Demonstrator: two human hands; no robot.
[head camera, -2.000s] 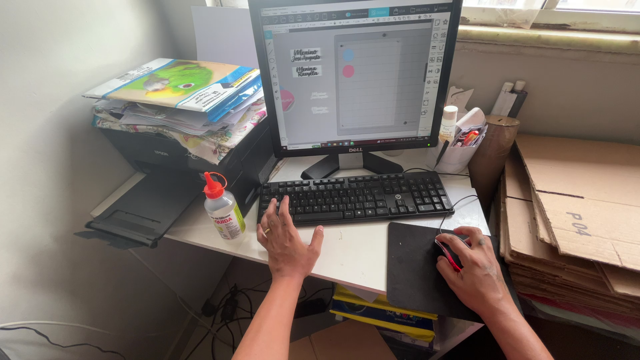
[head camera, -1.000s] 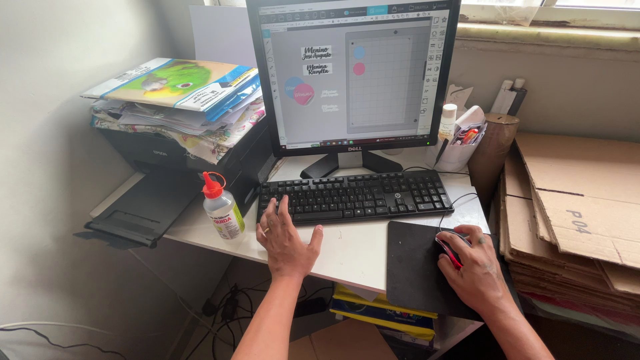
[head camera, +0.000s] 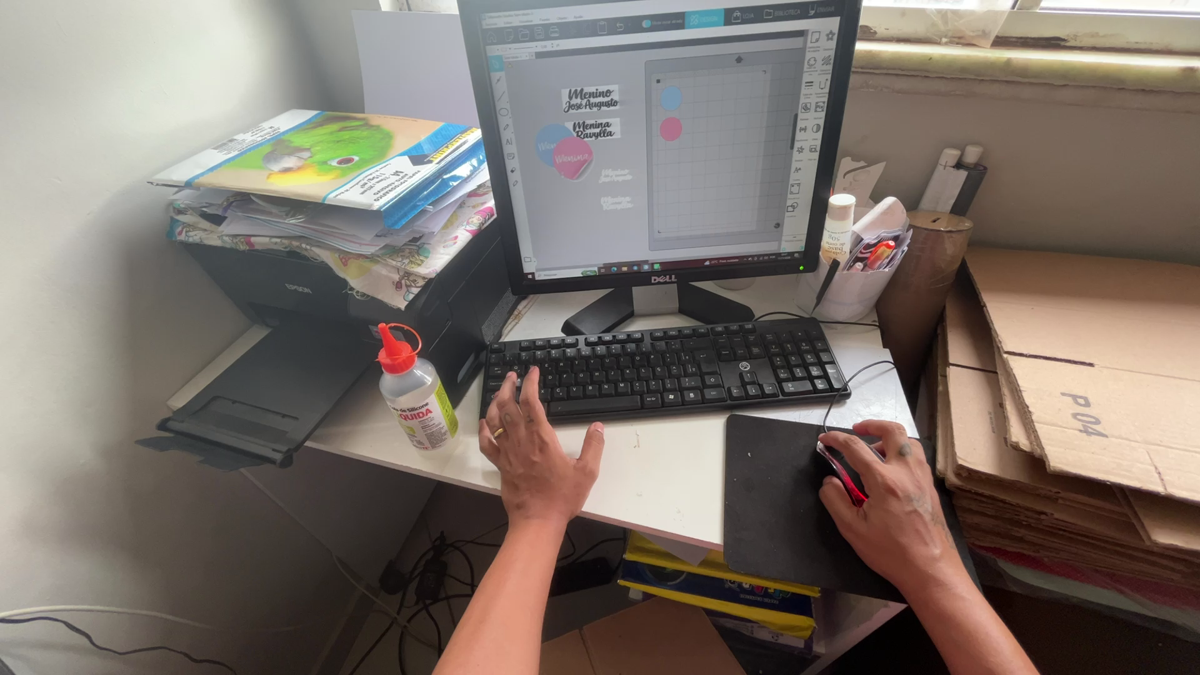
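Note:
My left hand (head camera: 541, 455) rests at the left front of a black keyboard (head camera: 666, 370), fingertips on its keys, holding nothing. My right hand (head camera: 891, 497) is closed around a black and red computer mouse (head camera: 848, 476) on a black mouse pad (head camera: 783, 516). Behind the keyboard stands a Dell monitor (head camera: 722, 159). Its screen shows a design program with blue and pink circles, script lettering and a gridded page. Left of my left hand, a silicone glue bottle (head camera: 419, 403) with a red cap stands upright on the white desk (head camera: 656, 469).
On the left, a black Epson printer (head camera: 281, 291) carries papers and a paper pack (head camera: 328, 159). Right of the monitor are a cup of pens (head camera: 853, 281) and a brown cylinder (head camera: 923, 272). Cardboard sheets (head camera: 1106, 347) are stacked at the right. Cables (head camera: 431, 572) hang below the desk.
On the screen, the overlapping blue and pink circles at the left are displayed larger or shifted, and the gridded page has moved. Both hands have stayed in about the same places.

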